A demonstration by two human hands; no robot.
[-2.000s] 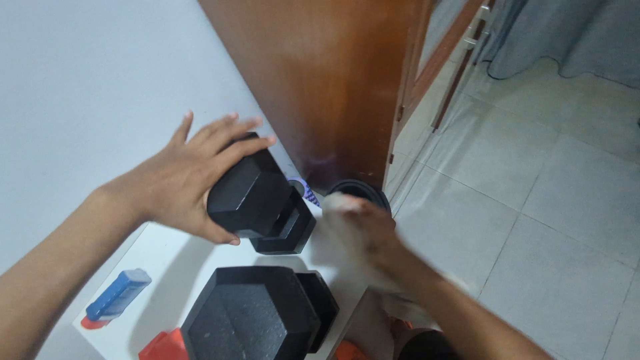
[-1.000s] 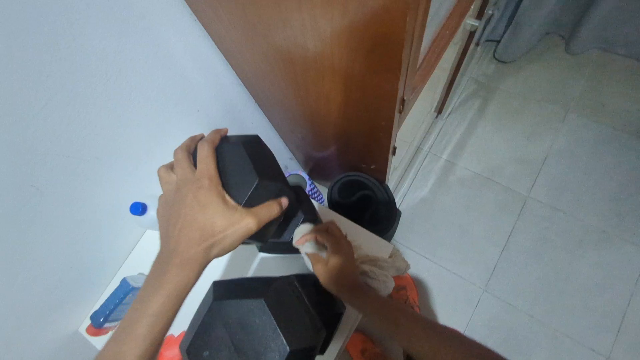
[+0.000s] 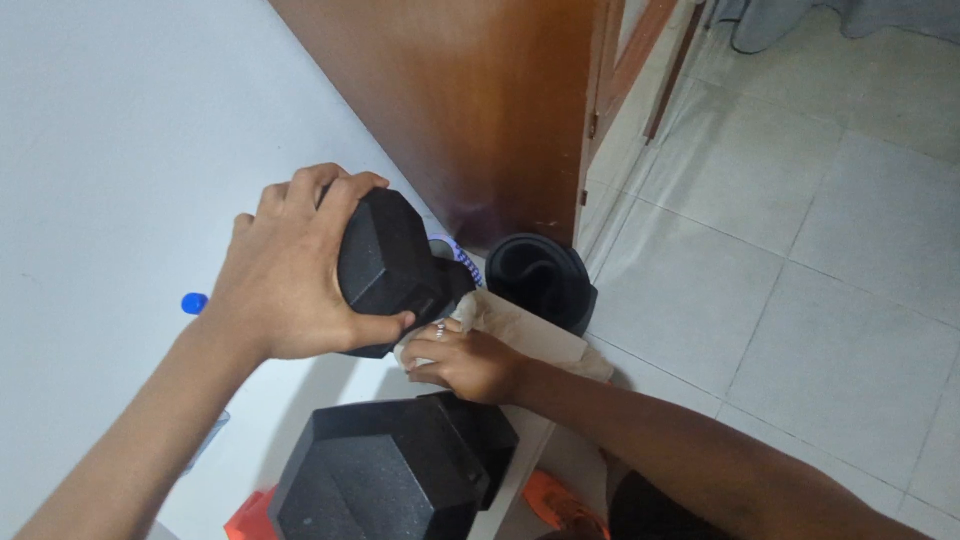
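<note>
My left hand [image 3: 300,270] grips the near head of a black hex dumbbell [image 3: 386,259], fingers over its top and thumb along its lower side. The dumbbell stands over a white surface [image 3: 300,442]. My right hand [image 3: 465,360], with a ring on one finger, holds a pale cloth [image 3: 469,311] against the dumbbell's lower side, by the handle; the handle itself is mostly hidden. A second black hex dumbbell [image 3: 367,480] lies nearer to me on the same surface, just below my right hand.
A black round bin [image 3: 536,277] stands beyond the surface, beside a brown wooden door [image 3: 480,112]. A blue bottle cap [image 3: 194,303] shows behind my left wrist. A red object [image 3: 251,516] lies at the bottom left. An orange shoe [image 3: 562,502] is below the surface's edge, on the tiled floor.
My left hand has gone from spread fingers on the dumbbell to a grip around its head. My right hand, with the cloth, has moved from near the bin to the dumbbell's underside.
</note>
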